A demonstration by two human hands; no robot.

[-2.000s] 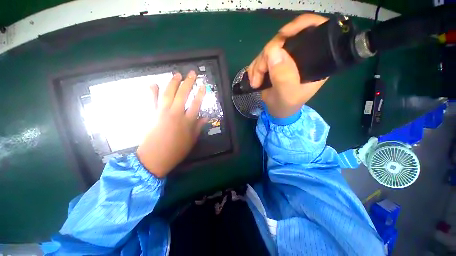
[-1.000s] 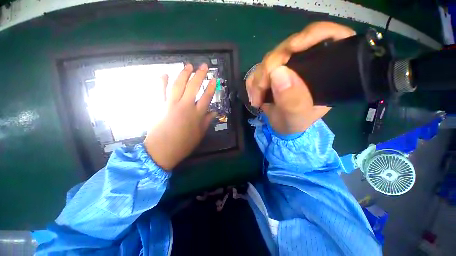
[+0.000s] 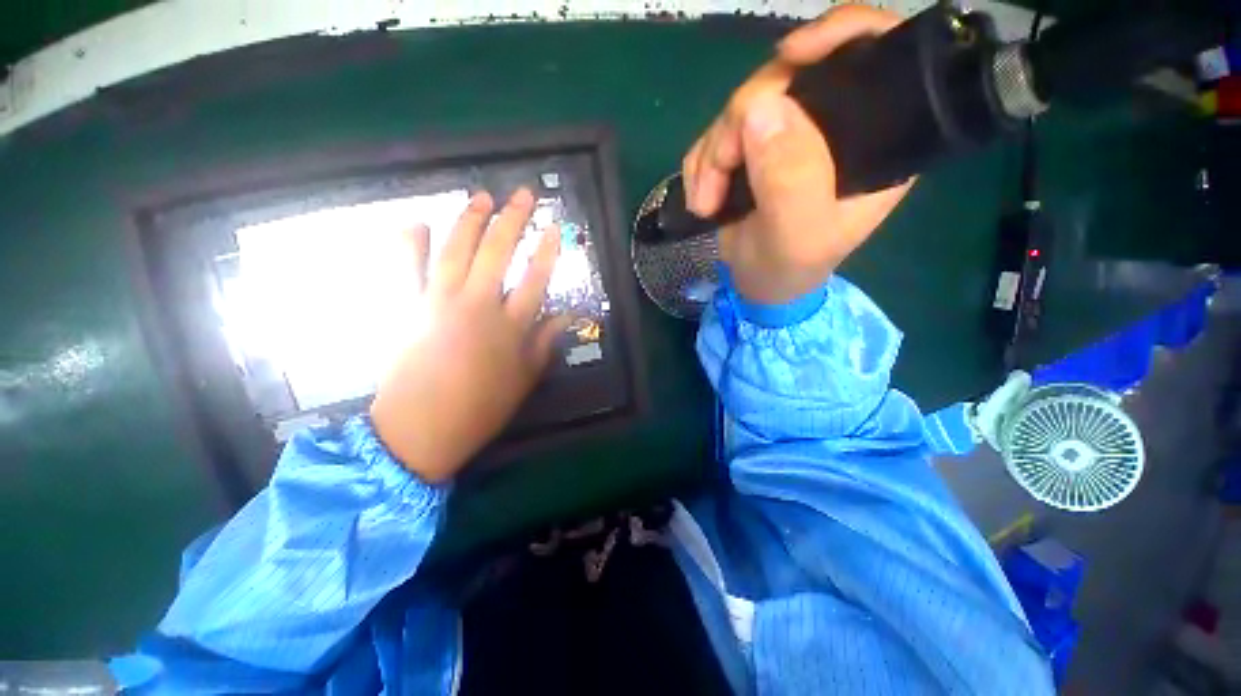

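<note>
A flat device with a plate glaring white and electronics along its right end lies in a black tray. My left hand rests flat on the device, fingers spread, over the plate's right part and near the electronics. My right hand is closed around a thick black electric screwdriver. The driver's tip points down-left over the round speckled silver screw dish, right of the tray. Whether the tip touches the screws or carries one cannot be told.
A slim black stick with a red light lies at the right of the green bench mat. A round pale fan is at the bench's right edge, with blue bins below. A white strip borders the far side.
Since one second ago the view has shifted, and the driver's tip has moved from the tray's right edge to over the screw dish. My left hand stays flat on the device.
</note>
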